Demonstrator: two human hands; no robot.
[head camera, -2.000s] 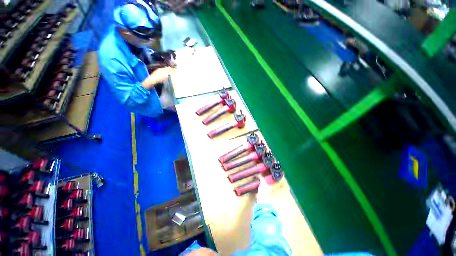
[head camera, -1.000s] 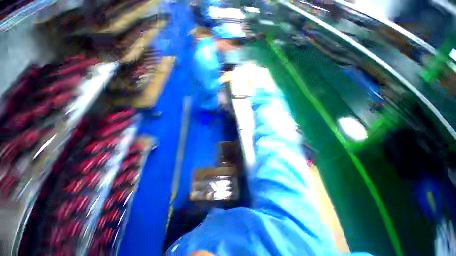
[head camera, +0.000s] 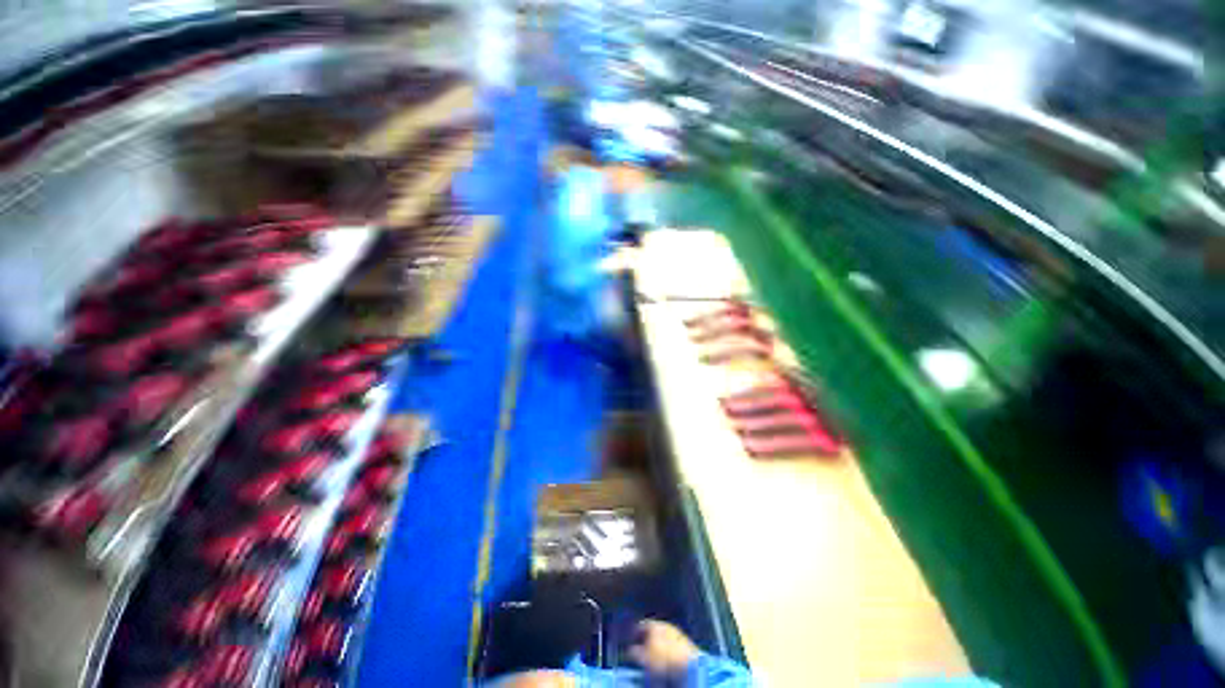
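Red-and-black power tools (head camera: 779, 419) lie in two blurred groups across the tan cardboard bench cover (head camera: 806, 578). A hand in a blue sleeve, apparently my right hand (head camera: 661, 648), is small and blurred at the bottom, left of the bench edge and away from the tools. Its fingers and anything in them cannot be made out. A skin-toned patch is cut off by the bottom edge further left; I cannot tell whether it is my left hand. An open carton (head camera: 588, 527) with shiny silver parts stands below the bench edge.
Racks of red-black tools (head camera: 289, 464) stand at left beside the blue floor (head camera: 551, 417) and its yellow line. A person in a blue smock (head camera: 580, 235) is at the far bench. A dark box-like shape (head camera: 544, 638) is low in front. Green matting and a green rail run along the right.
The view has swung, so the bench appears further right and more racks show. The arm that reached over the tools, then forward along the bench, is now drawn back low beside the bench edge.
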